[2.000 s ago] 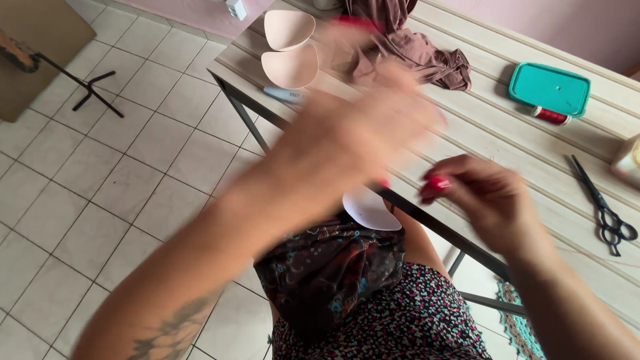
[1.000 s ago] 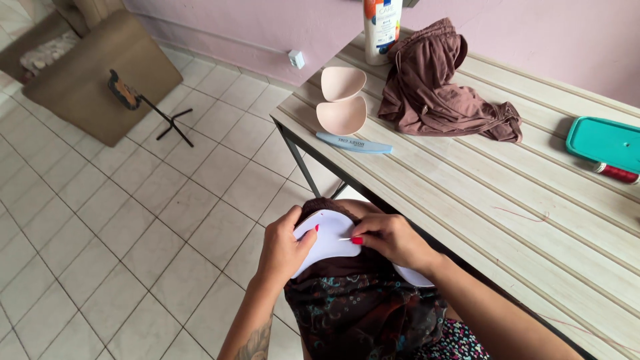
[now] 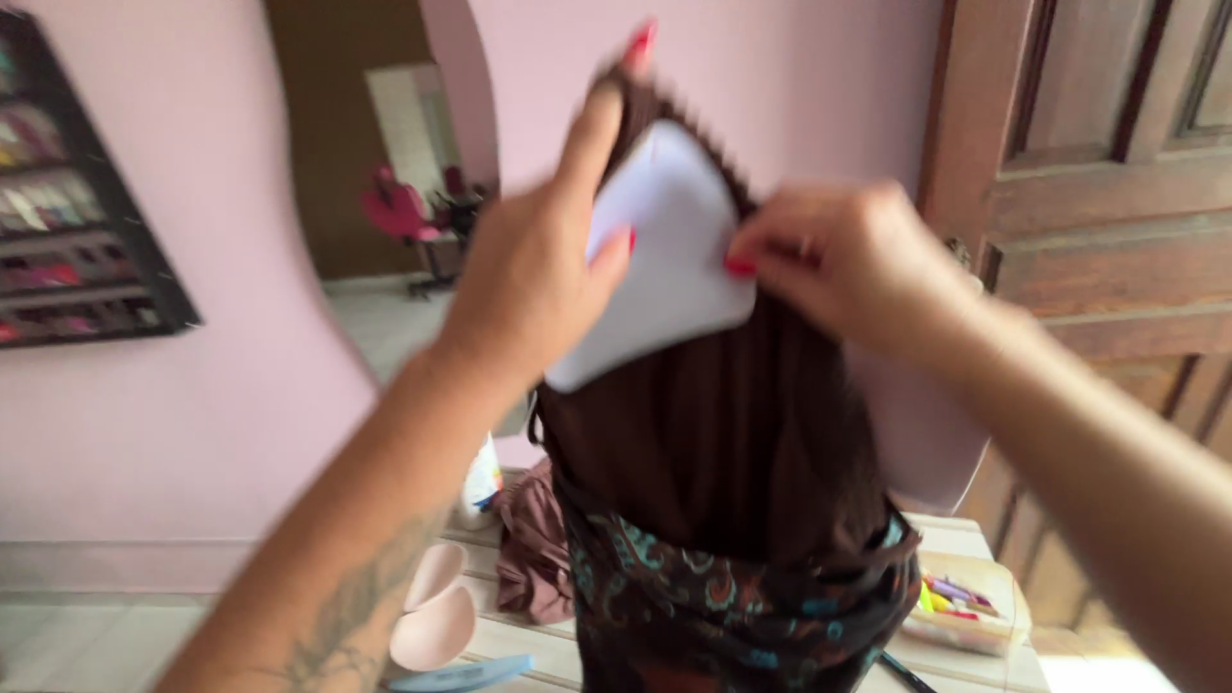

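A dark brown garment [image 3: 703, 423] with a paisley-patterned lower part hangs from both hands, held up in front of me. A white bra cup pad [image 3: 664, 260] lies against its inner side. My left hand [image 3: 539, 231] grips the garment and the pad's left edge, its thumb on the pad. At the pad's right edge, my right hand [image 3: 837, 250] pinches the fabric with its fingertips. A second pale pad [image 3: 924, 433] shows behind the garment on the right. Motion blur hides whether a needle is between the fingers.
Below, the slatted table [image 3: 525, 650] bears beige cup pads [image 3: 433, 626], a light blue nail file [image 3: 462, 674], a mauve cloth [image 3: 539, 549], a bottle [image 3: 478, 486] and a plastic container [image 3: 962, 597] of colorful items. A wooden door [image 3: 1107, 241] stands right, a wall shelf [image 3: 87, 192] left.
Both hands have raised the garment with its white pad from my lap to in front of my face. The view has tilted up toward the wall and door.
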